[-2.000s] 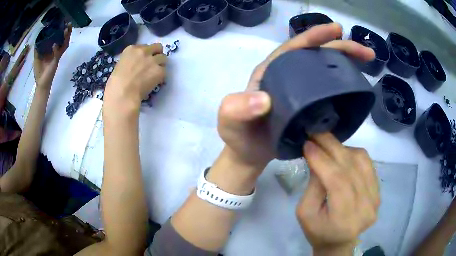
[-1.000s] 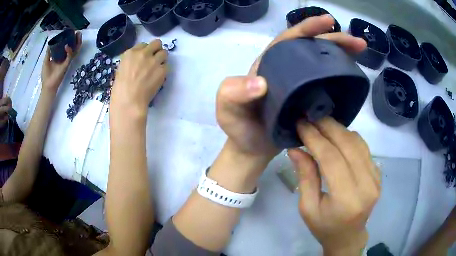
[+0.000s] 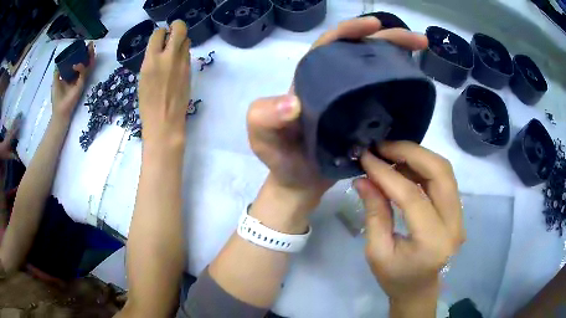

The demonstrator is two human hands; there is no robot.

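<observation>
A dark grey rounded-square housing [image 3: 335, 81] is held up, tilted, its open side towards me and down. My left hand [image 3: 279, 136] grips it around the outside, thumb on the near left wall and fingers over the top. My right hand [image 3: 416, 217] has its fingertips inside the open side, below the round hub [image 3: 372, 126]. A small part [image 3: 355, 152] with a shiny spot shows at the fingertips; whether the fingers hold it or only touch it I cannot tell.
Other housings [image 3: 243, 22] stand at the far side and at the right [image 3: 481, 118]. A pile of small clips [image 3: 112, 99] lies at the left beside a co-worker's arm [image 3: 158, 186]; more clips lie far right. A clear plastic sheet [image 3: 487, 236] lies lower right.
The held housing and my hands have shifted left, and the housing's inside shows more. My right fingertips have drawn back slightly from the hub. The co-worker's hand has moved from the clips towards a housing.
</observation>
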